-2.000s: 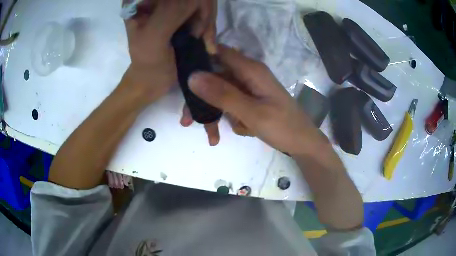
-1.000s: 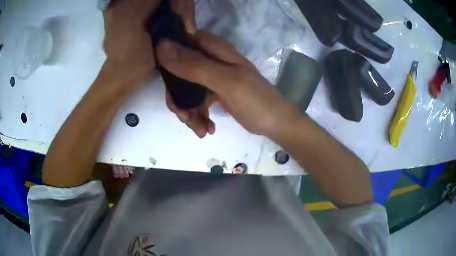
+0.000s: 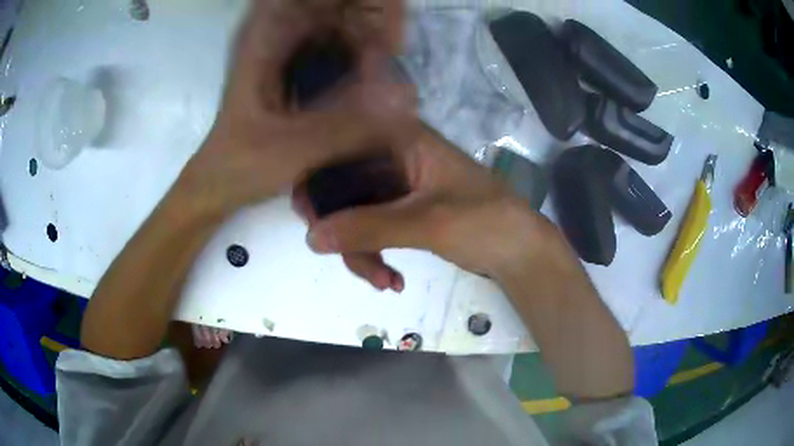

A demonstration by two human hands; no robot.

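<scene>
A black plastic housing (image 3: 357, 185) is held between my two hands above the white bench, partly hidden by fingers. A dark part also shows higher up between my fingers; blur hides whether it is the same piece. My left hand (image 3: 292, 113) is blurred and wraps the housing from above. My right hand (image 3: 427, 196) grips its lower part, thumb across the near side. Several dark housings (image 3: 585, 205) lie grouped at the right. A grey-green sanding block (image 3: 520, 177) lies partly behind my right wrist.
A white crumpled cloth or film (image 3: 461, 78) lies beyond my hands. A translucent cup (image 3: 74, 122) stands at left. A yellow utility knife (image 3: 688, 244) and a red tool (image 3: 752, 185) lie at right. The bench (image 3: 287, 300) has a curved near edge.
My hands have shifted their grip, and the housing is turned from lengthwise to more crosswise. The camera view has also shifted slightly.
</scene>
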